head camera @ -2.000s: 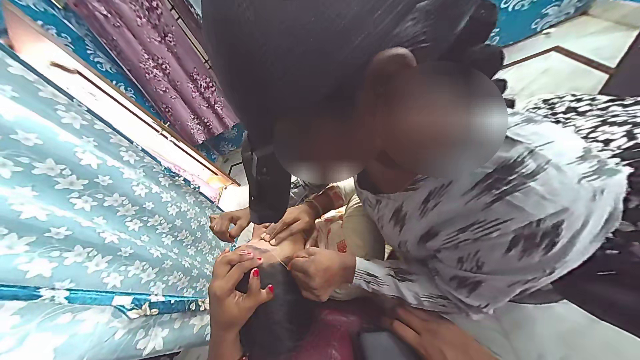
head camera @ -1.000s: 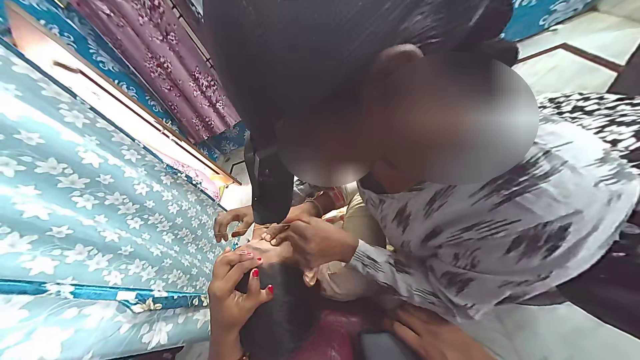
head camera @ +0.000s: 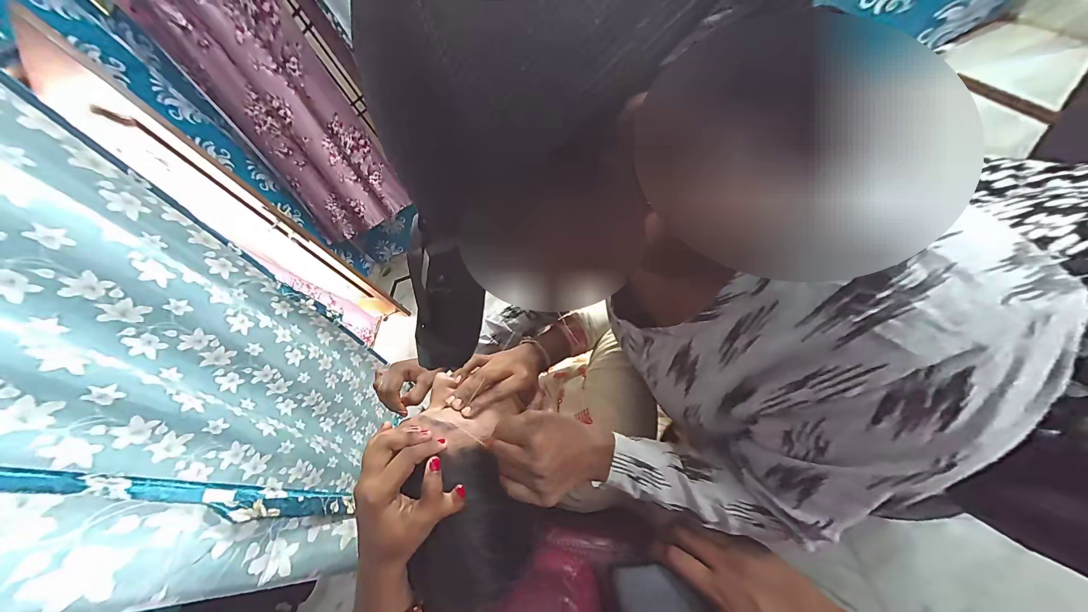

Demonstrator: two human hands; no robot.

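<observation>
My left hand (head camera: 404, 489), with red nails, lies with spread fingertips on the forehead (head camera: 450, 429) of a reclining person with dark hair (head camera: 472, 531). A person in a patterned grey-white top (head camera: 833, 374) bends over this face. That person's near hand (head camera: 544, 455) pinches a thin thread (head camera: 467, 432) beside the forehead; another hand with bangles (head camera: 501, 378) presses on the face around the brow. A further hand (head camera: 404, 384) with curled fingers is at the face's far side. Low at the right, my right hand (head camera: 731, 569) has extended fingers beside a dark seat; it is partly cut off.
A pale blue floral curtain (head camera: 170, 340) hangs close along the left. Behind it are a bright wooden-framed opening (head camera: 229, 195) and a purple floral curtain (head camera: 306, 110). The other person's dark hair (head camera: 527, 110) and blurred head fill the upper middle. A shiny pink surface (head camera: 561, 569) lies below.
The other person's near hand has moved back from the brow toward the reclining person's hair. That person's head fills more of the view. My left hand stays on the forehead.
</observation>
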